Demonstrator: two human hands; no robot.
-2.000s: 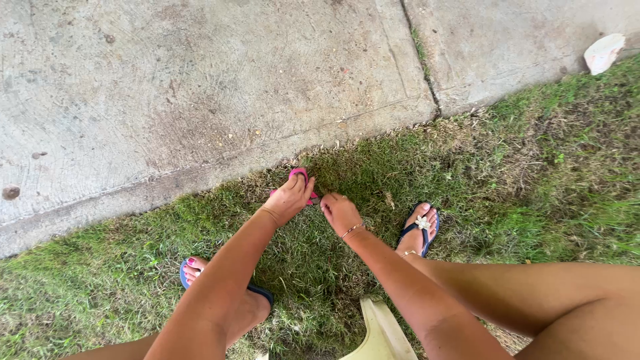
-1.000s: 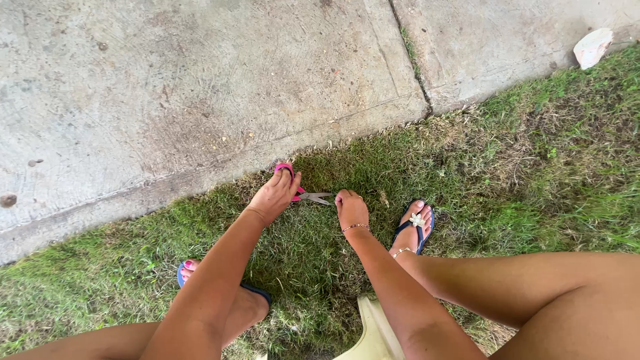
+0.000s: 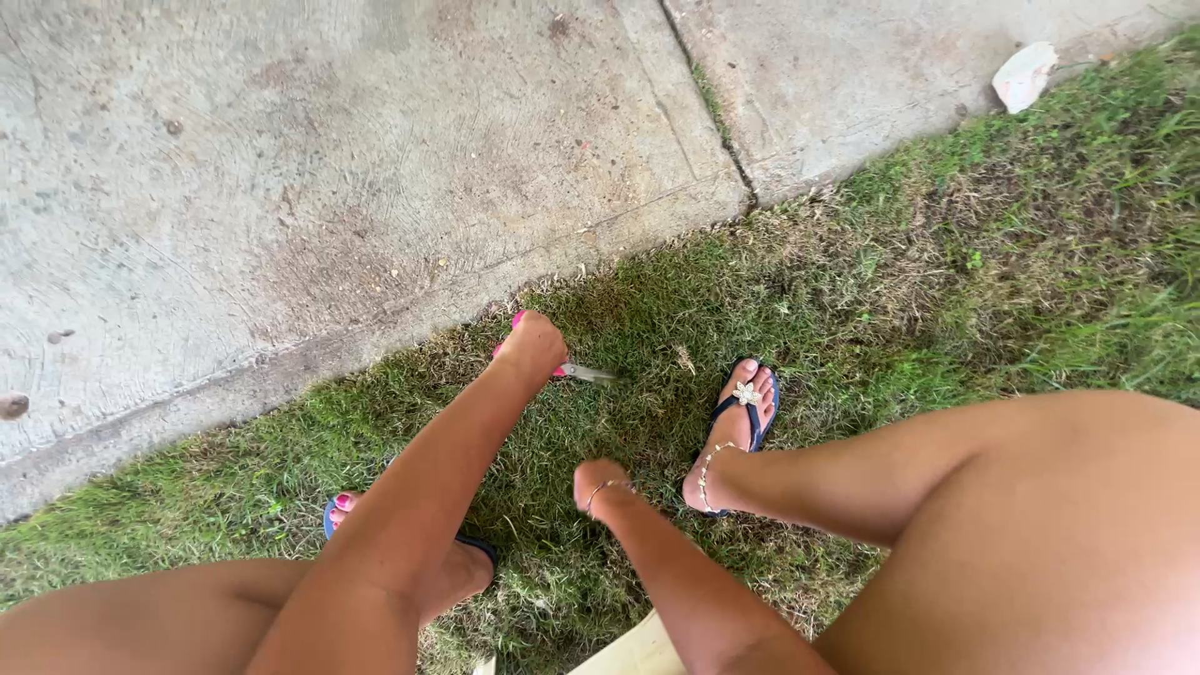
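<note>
My left hand (image 3: 534,345) is closed around the pink handles of a pair of scissors (image 3: 589,373). Their metal blades point right, low over the grass (image 3: 647,309) near the concrete edge. My right hand (image 3: 600,483), with a thin bracelet at its wrist, is nearer to my body, below and apart from the blades. It looks curled and a little blurred; its fingers are mostly hidden, so whether it holds anything does not show.
A concrete slab (image 3: 422,141) with a cracked joint runs along the grass. My feet, in dark blue flip-flops (image 3: 764,412), stand on either side of my hands. A whitish lump (image 3: 1025,77) lies at the slab's edge, upper right. A pale yellow object (image 3: 637,649) shows at the bottom.
My right hand has drawn back toward my body from beside the scissors' blade tips. The blades, spread a little a second ago, now look closer together. My left hand keeps its hold on the handles.
</note>
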